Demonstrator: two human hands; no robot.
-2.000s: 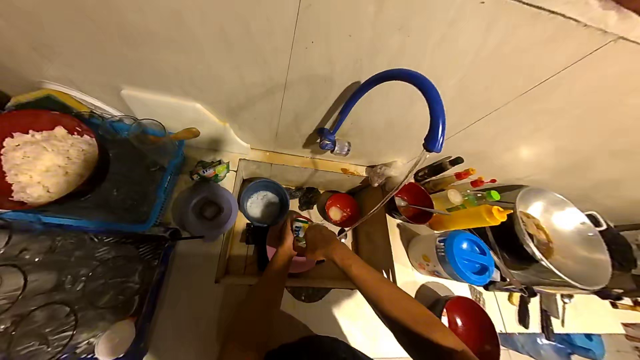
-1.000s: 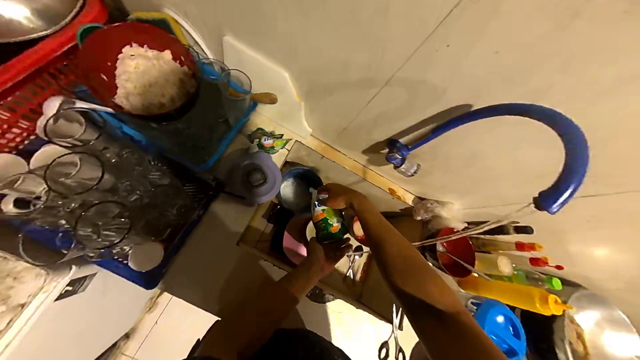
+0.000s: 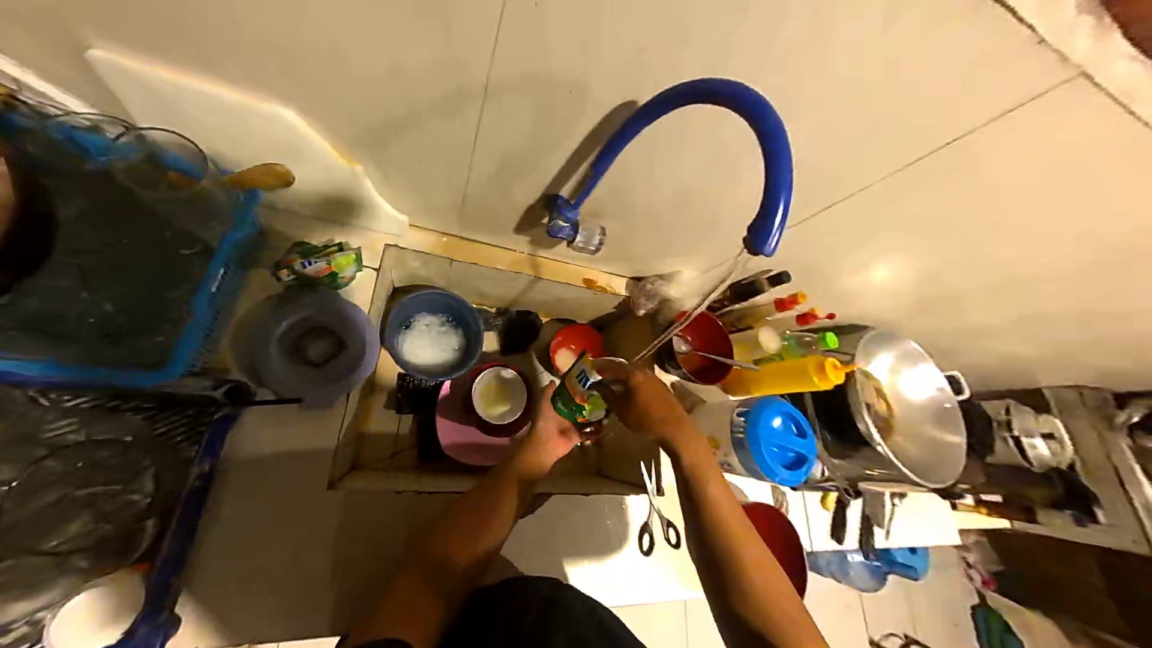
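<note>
Over the sink [image 3: 360,396], my left hand [image 3: 549,434] holds a green printed pouch [image 3: 576,396] from its lower left side. My right hand [image 3: 637,394] is at the pouch's upper right side, its fingers curled by the top edge; a pale round rim shows beside them. In the sink stand a blue bowl with white suds [image 3: 432,335], a white bowl with cloudy liquid [image 3: 499,397] over a pink basin [image 3: 463,436], and a red cup [image 3: 576,344]. Scissors [image 3: 657,517] lie below the sink.
A blue hose tap [image 3: 778,153] arches from the wall. To the right are a red container with a spoon [image 3: 705,346], a yellow squeeze bottle [image 3: 783,376], a blue-lidded jug [image 3: 778,441] and a metal pan [image 3: 909,405]. Left are a purple-grey basin [image 3: 306,346], another green pouch [image 3: 319,263] and a blue rack [image 3: 202,333].
The view has swung left and right between frames. Both hands remain at the green pouch, which is tilted differently from one second ago.
</note>
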